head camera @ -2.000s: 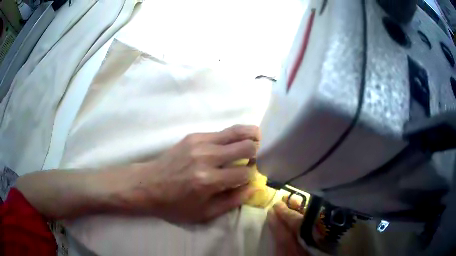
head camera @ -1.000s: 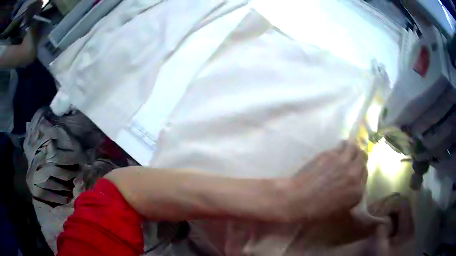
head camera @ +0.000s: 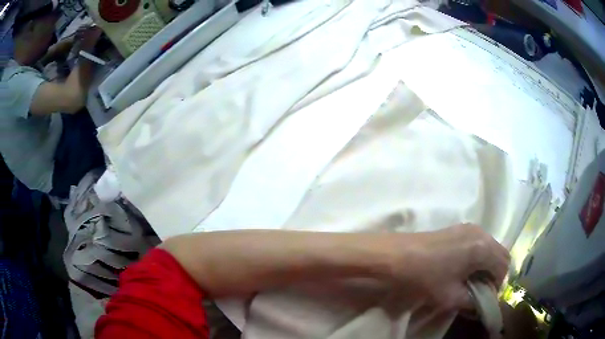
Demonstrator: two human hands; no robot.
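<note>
A large cream garment panel (head camera: pixel 398 185) lies on the white table, its pointed corner towards the back. My left hand (head camera: pixel 464 265) is closed on a narrow folded strip of the cloth (head camera: pixel 488 306), beside the machine. The sewing machine head (head camera: pixel 564 251), with a red diamond badge, stands at the right edge. A yellow lamp glow (head camera: pixel 514 291) shows under it; needle and presser foot cannot be made out. A dim brownish shape at the bottom right may be part of my right hand; its grip is hidden.
Long cream panels (head camera: pixel 192 139) lie layered at the table's left. Crumpled beige-grey pieces (head camera: pixel 99 245) are below the table at left. A long pale tray (head camera: pixel 159 59) runs along the back left. Another person (head camera: pixel 33 99) works at the far left. A dark cylindrical object (head camera: pixel 521 40) is at the back right.
The view has swung so the machine sits further right and lower. My left hand has come off the flat seam by the needle and now lifts a folded strip. My right hand has nearly left the picture.
</note>
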